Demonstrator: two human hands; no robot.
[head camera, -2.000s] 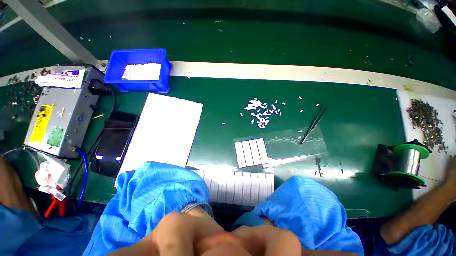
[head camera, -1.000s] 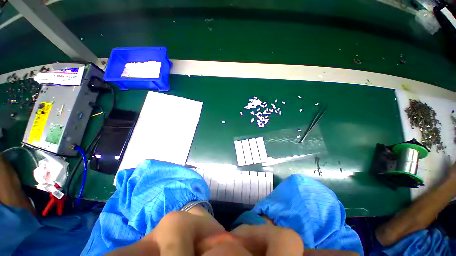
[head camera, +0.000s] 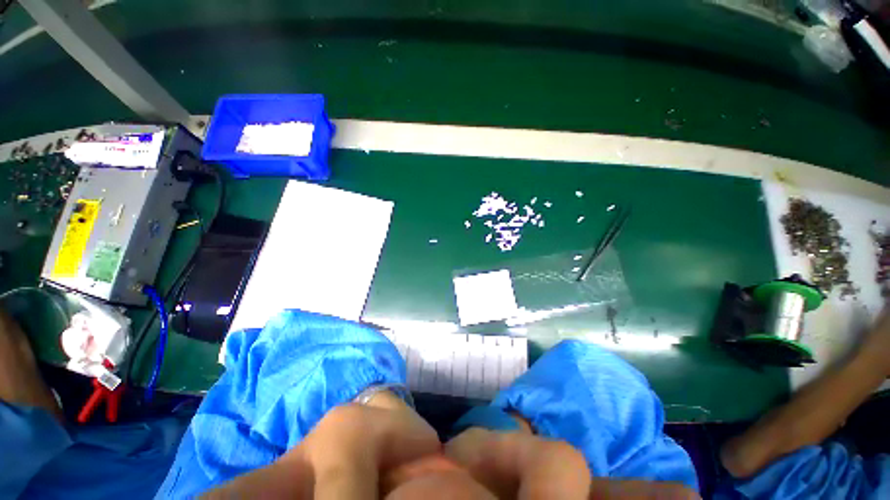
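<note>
My left hand (head camera: 356, 449) and my right hand (head camera: 527, 461) are bare, blurred and very close to the camera at the bottom edge. Their fingers come together in the middle, and whether they hold anything cannot be seen. Beyond them, a long white strip panel with dark lines (head camera: 464, 364) lies at the near bench edge, partly behind my sleeves. A small white panel (head camera: 485, 297) lies by a clear plastic film (head camera: 551, 278). Dark tweezers (head camera: 604, 244) rest over the film's far side. A loose heap of tiny white pieces (head camera: 496, 207) lies above the film.
A white sheet (head camera: 317, 249), black device (head camera: 217, 283), grey metal box (head camera: 122, 220), blue bin (head camera: 265, 167) and red-handled tool (head camera: 101, 400) are at left. A solder spool (head camera: 787, 314), brown component pile (head camera: 818, 239) and another person's arm (head camera: 815, 410) are at right.
The dark lines on the small panel no longer show; it looks plain white. My hands have shifted slightly and stay together. The neighbour's arm at right has shifted slightly left in view.
</note>
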